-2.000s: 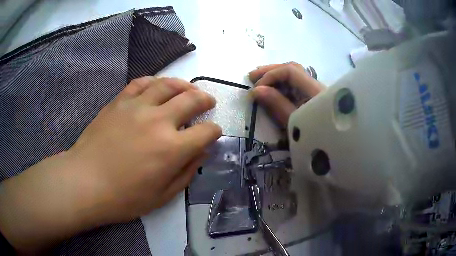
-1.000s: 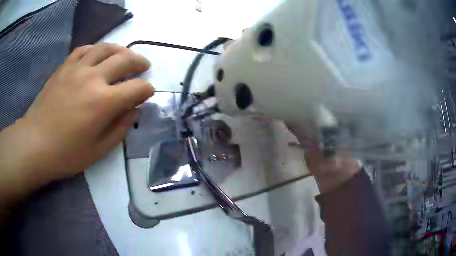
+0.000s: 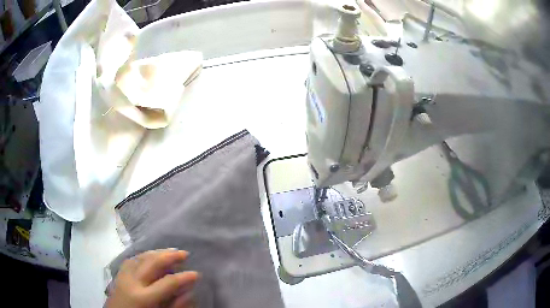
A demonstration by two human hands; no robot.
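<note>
A grey fabric panel [image 3: 205,204] with a narrow dark bound edge [image 3: 181,171] lies left of the machine needle. My left hand [image 3: 154,280] is at the bottom edge of the view, partly cut off, over the fabric, with its fingers bent and a little apart. It grips nothing that I can see. My right hand is not in view. The binder attachment [image 3: 356,255], a slim metal arm, slants from the presser foot [image 3: 321,195] toward the table front. Binding tape [image 3: 406,290] trails from its outer end.
The off-white sewing machine head [image 3: 356,108] stands at centre right. Dark green scissors [image 3: 471,192] lie on the machine bed. Cream fabric [image 3: 102,132] is piled at the left. A ruler scale [image 3: 482,255] runs along the front edge at right.
The view has widened and shifted, showing the whole machine head. The right hand has left the view. The left hand is now lower in the view, and the panel lies nearer the machine bed.
</note>
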